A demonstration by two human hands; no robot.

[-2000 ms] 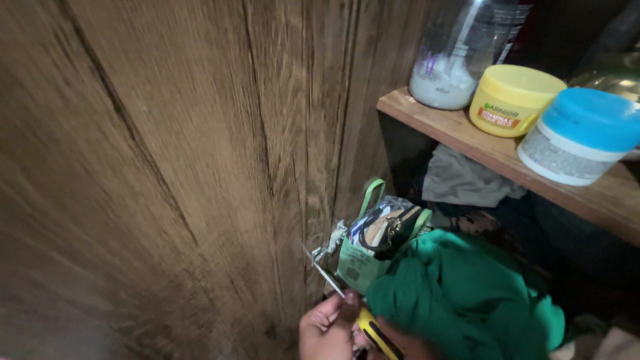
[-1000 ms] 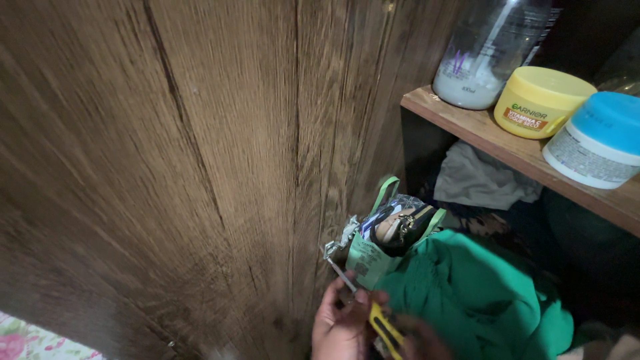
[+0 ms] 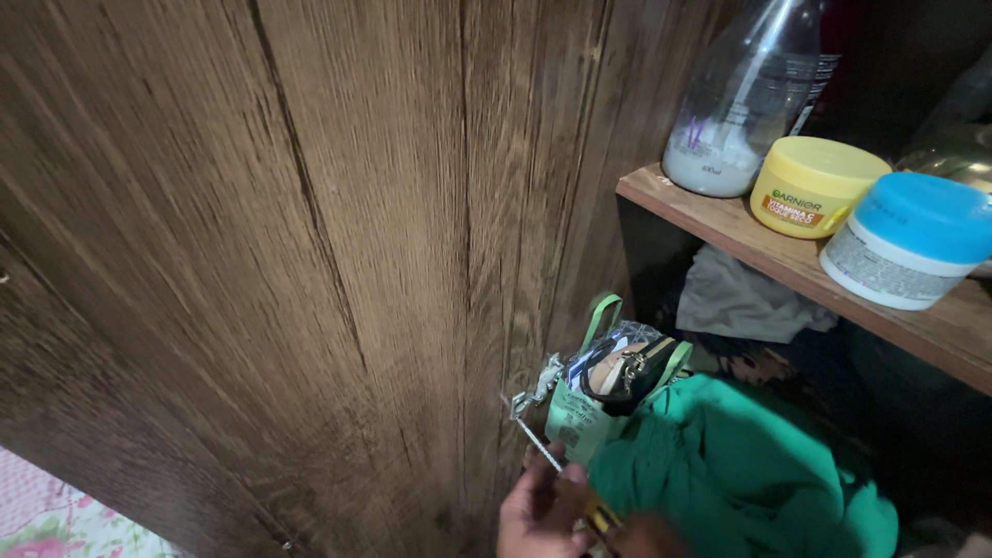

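Note:
My left hand [image 3: 546, 508] is at the bottom centre, its fingers around the shaft and front of a screwdriver [image 3: 601, 518] with a yellow and black handle. Blurred at the bottom edge, my right hand [image 3: 647, 536] is at the handle's rear; its fingers are mostly hidden. The thin metal shaft slants up and left, its tip at a metal cabinet hinge [image 3: 535, 391] on the brown wood-grain door panel [image 3: 387, 232]. Whether the tip sits in a screw is too small to tell.
A green cloth [image 3: 744, 465] and a light green bag [image 3: 581, 422] holding pouches lie right of the hinge. Above, a wooden shelf [image 3: 721, 225] bears a pump bottle [image 3: 717, 147], a yellow Garnier jar [image 3: 818, 186] and a blue-lidded jar [image 3: 907, 240]. Floral fabric [image 3: 70, 519] shows lower left.
Both hands stay on the screwdriver at the hinge. The view has shifted a little, and floral fabric, not visible in the oldest frame, shows at the lower left.

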